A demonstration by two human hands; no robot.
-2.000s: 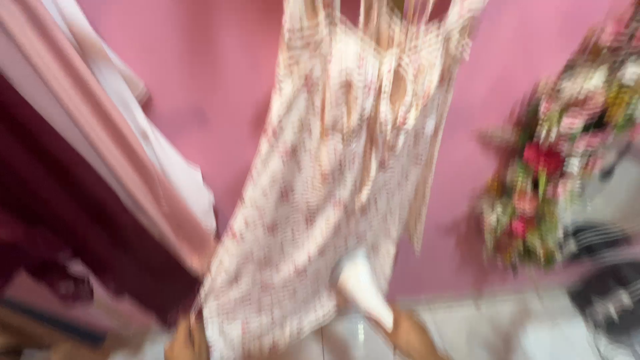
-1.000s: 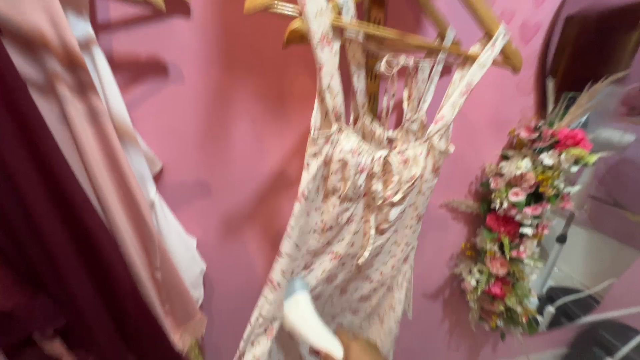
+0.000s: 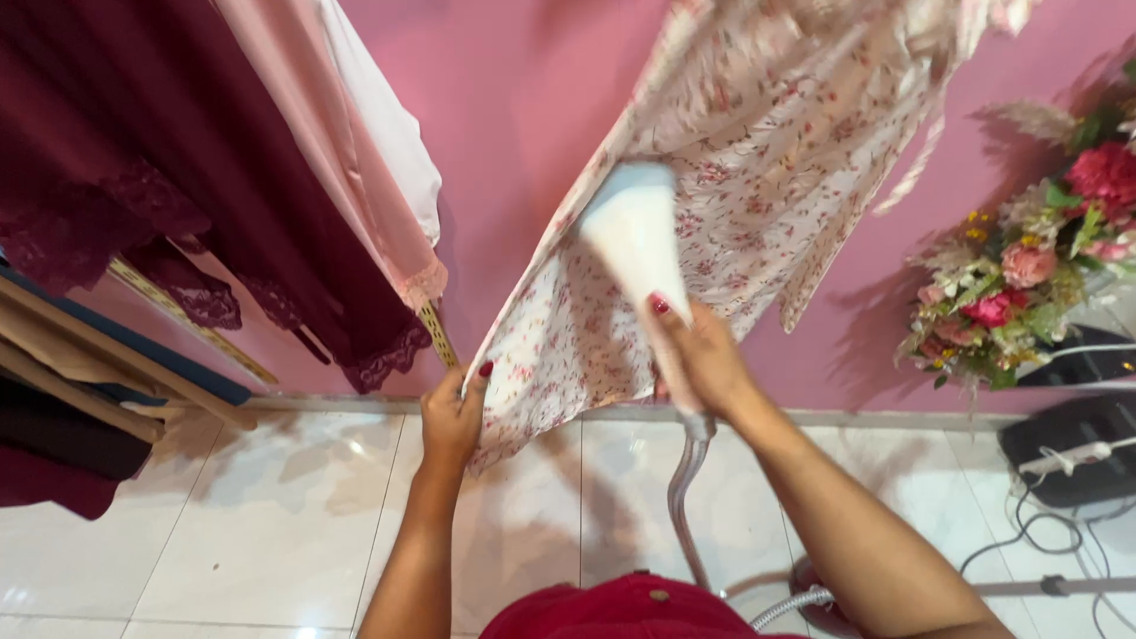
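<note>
A cream dress with a small floral print hangs before the pink wall, its skirt drawn out toward the lower left. My left hand pinches the skirt's lower left edge between thumb and fingers. In my right hand is the handle of a white garment steamer head, whose wide end lies at the skirt's surface, near its left edge. A grey ribbed hose runs down from the handle. The hanger and the top of the dress are out of view.
Burgundy lace-trimmed and pink satin garments hang at left, above folded trousers. An artificial flower arrangement is at right. Cables and a black case-like object lie on the tiled floor, near a horizontal pole.
The view has tilted down from the hangers. My left hand, out of sight one second ago, now shows at the skirt's edge. The steamer head remains in my right hand.
</note>
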